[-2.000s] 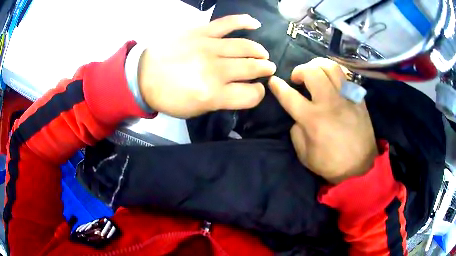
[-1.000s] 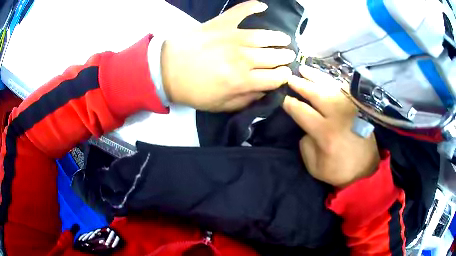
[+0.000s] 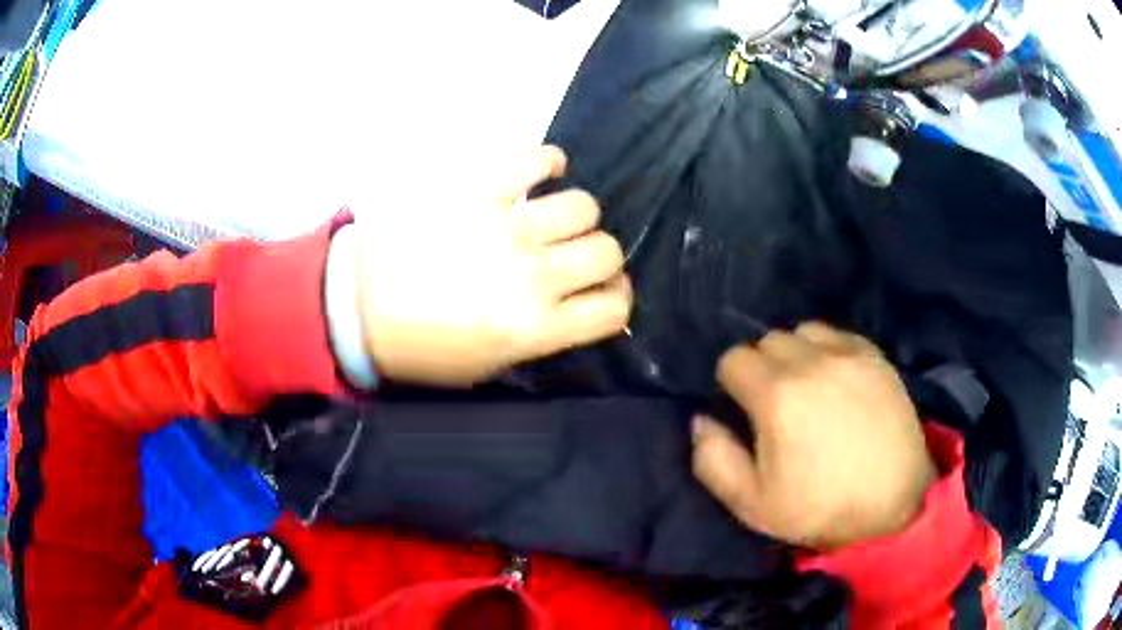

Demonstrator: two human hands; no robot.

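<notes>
The black garment [image 3: 738, 209] lies over the machine bed, with folds running up to the shiny presser foot and needle area [image 3: 738, 62]. A long black tube-shaped part [image 3: 492, 462] lies nearest my body, with pale thread near its left end. My left hand [image 3: 492, 283] is on the garment's left side with fingers curled; the fingertips are slightly blurred and hide what lies under them. My right hand [image 3: 812, 437] is at the garment's lower right, blurred, fingers curled in towards the cloth. Whether either hand grips cloth is unclear.
The white table [image 3: 283, 111] is at upper left. The sewing machine [image 3: 935, 37] is at upper right, with a grey-white knob [image 3: 875, 160] below it. Blue cloth [image 3: 203, 492] hangs at lower left. White and blue items lie at the lower right edge.
Both hands have moved back from the needle towards my body and apart from each other. More of the black garment below the needle is uncovered. The machine head appears higher in view.
</notes>
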